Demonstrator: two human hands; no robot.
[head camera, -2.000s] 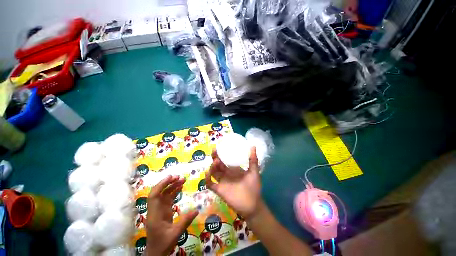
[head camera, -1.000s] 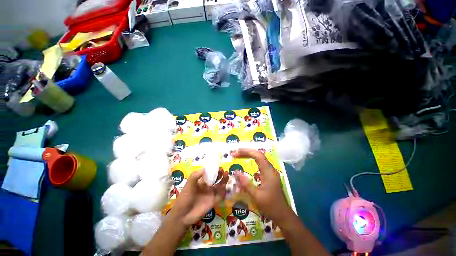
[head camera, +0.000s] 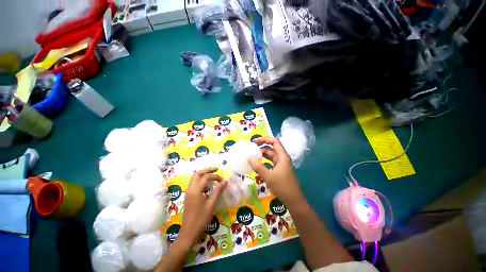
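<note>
My right hand (head camera: 277, 166) holds a round white container (head camera: 244, 156) above the label sheet (head camera: 245, 217), fingers at its right edge. My left hand (head camera: 202, 197) is just left of it, fingers parted, beside a blurred translucent piece (head camera: 233, 192) that looks like clear wrap; whether the fingers touch it cannot be told. The sheet is yellow, green and white with dark circles and dog pictures. More white containers (head camera: 146, 212) stand in two columns at its left edge. A clear-wrapped white thing (head camera: 296, 139) lies right of the sheet.
A large pile of plastic packaging (head camera: 330, 58) is at the back. A yellow strip (head camera: 385, 143) and a pink lit corded device (head camera: 363, 212) are at right. At left are an orange and yellow mug (head camera: 58, 199), a white bottle (head camera: 91, 99), blue basket (head camera: 52, 95) and red basket (head camera: 80, 64).
The container has turned its broad round face to view and sits in my right hand instead of between both hands. My left hand has moved slightly away from it. The camera view has shifted.
</note>
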